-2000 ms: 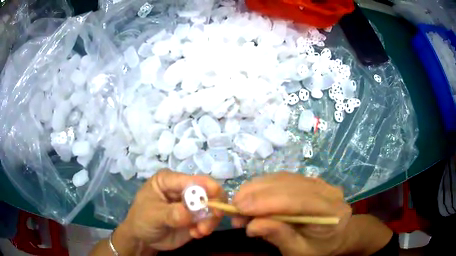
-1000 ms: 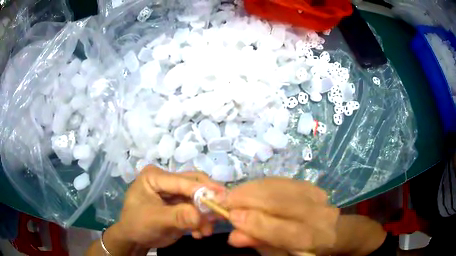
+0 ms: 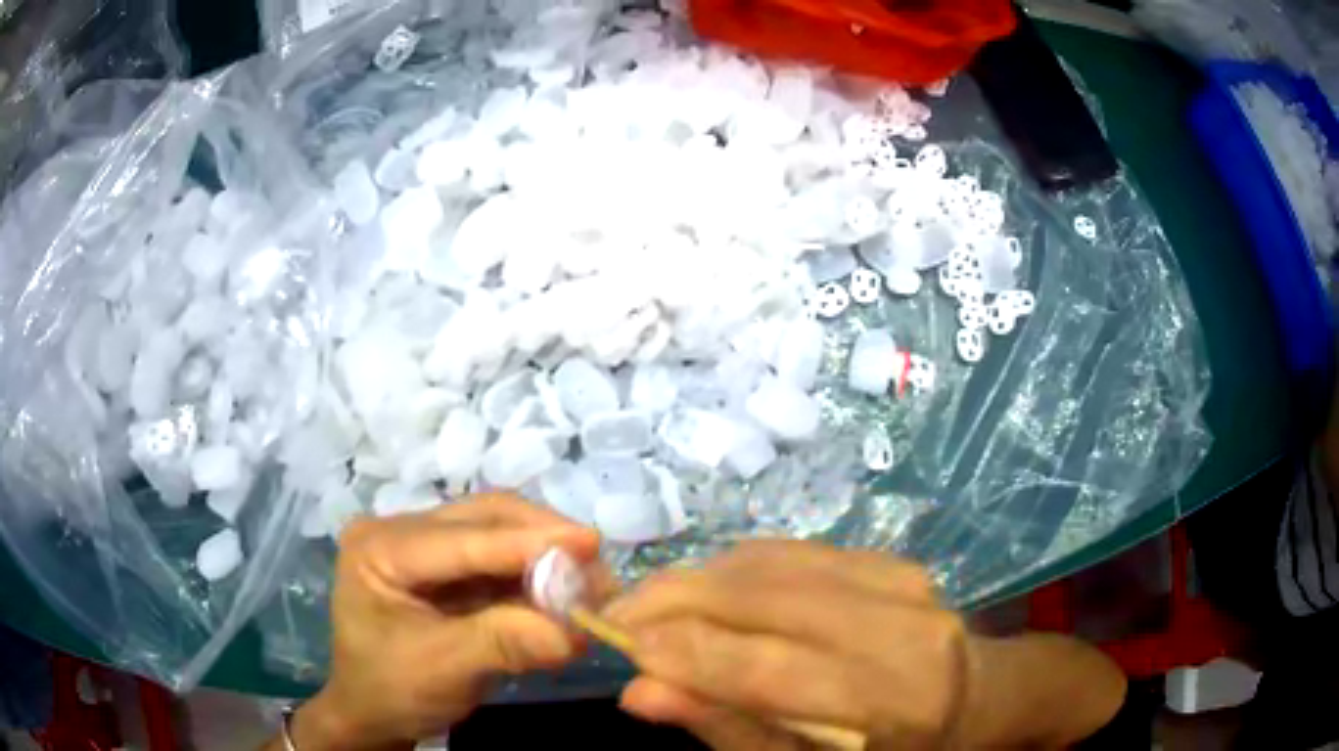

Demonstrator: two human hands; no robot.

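My left hand (image 3: 455, 609) holds a small clear housing with a white perforated insert (image 3: 555, 578) in its fingertips, at the bottom centre. My right hand (image 3: 822, 646) grips a thin tan wooden stick (image 3: 605, 631); its tip touches or nearly touches the white insert. The insert's holes are hard to make out now, and most of the housing is hidden by the fingers. Beyond the hands lies a large pile of frosted covers (image 3: 588, 389). A loose cluster of white perforated inserts (image 3: 962, 272) lies right of the pile.
Crinkled clear plastic (image 3: 1087, 396) lies under the parts; a clear bag (image 3: 132, 352) with more pieces is at left. A red-orange tray or bag (image 3: 866, 33), a black phone-like rectangle (image 3: 1046, 118) and a blue tray (image 3: 1275, 220) are beyond. A red-striped piece (image 3: 905, 371) lies near the inserts.
The held piece has tilted so its holed face shows less, and the stick now points more steeply to it. The hands stay together. The whole view has shifted slightly.
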